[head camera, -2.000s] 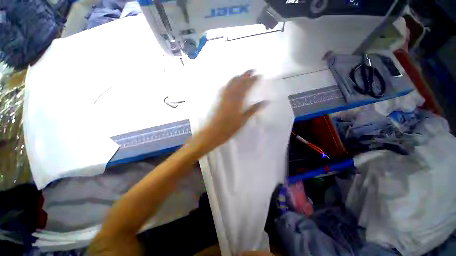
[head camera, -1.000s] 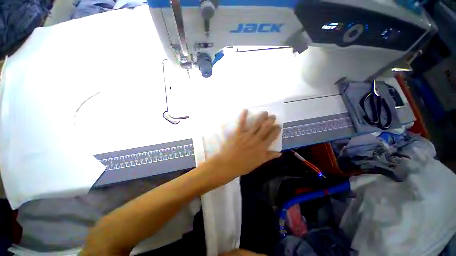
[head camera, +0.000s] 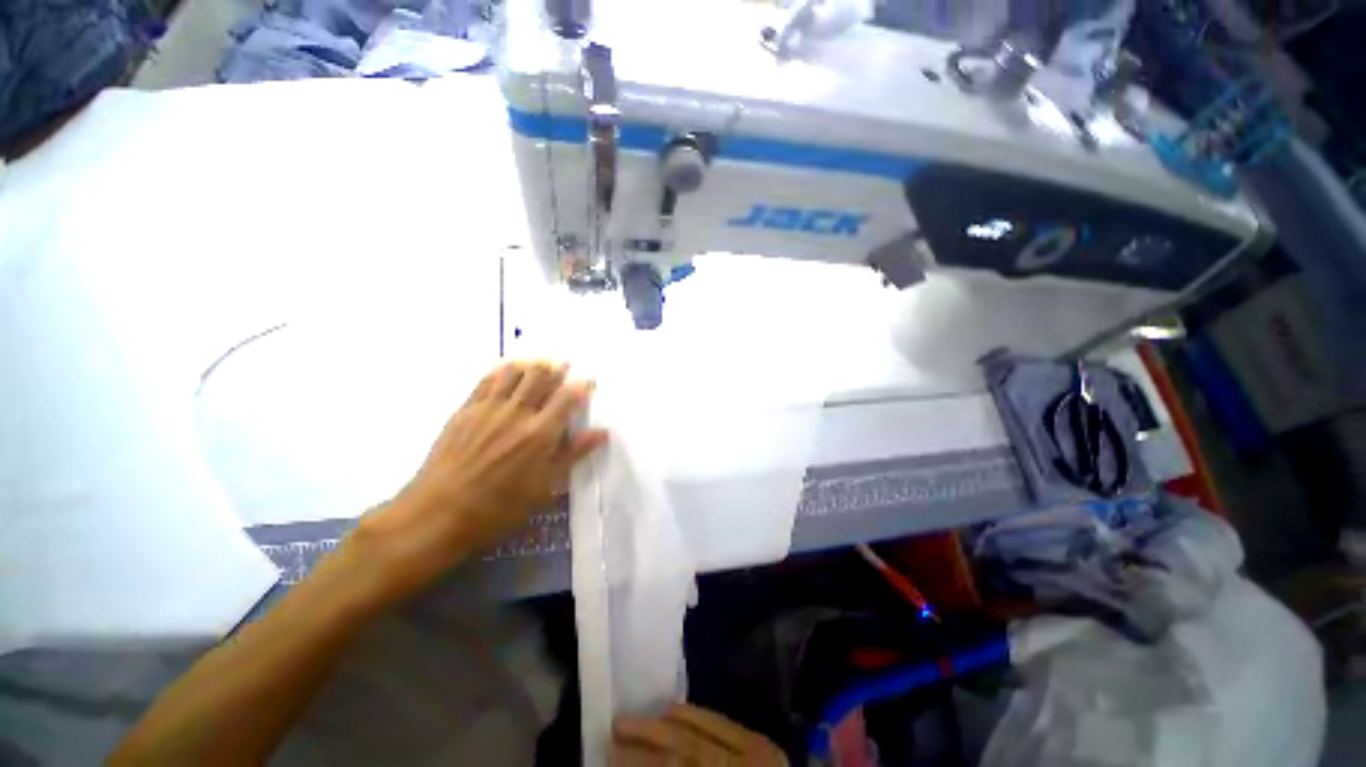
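A white cut panel (head camera: 637, 555) runs from below the presser foot (head camera: 587, 279) over the table's front edge towards me, with a narrow folded strip (head camera: 593, 599) along its left side. My left hand (head camera: 502, 447) lies palm down just in front of the needle area, its fingertips and thumb at the strip's upper end. My right hand (head camera: 697, 740), cut off by the bottom edge, holds the lower end of the panel. The glare hides where the panel meets the needle. The sewing machine (head camera: 809, 195) stands behind.
White stacked panels (head camera: 120, 330) lie on the left of the table. A grey ruler (head camera: 914, 483) runs along the front edge. Black-handled scissors (head camera: 1085, 438) lie on grey cloth at the right. Grey and white fabric heaps (head camera: 1184, 629) are at the lower right. A dark thread (head camera: 240, 348) lies on the white layers.
My left hand has moved left and up from the middle of the panel to its folded edge near the needle. The panel's right part now spreads over the table edge. The view has shifted.
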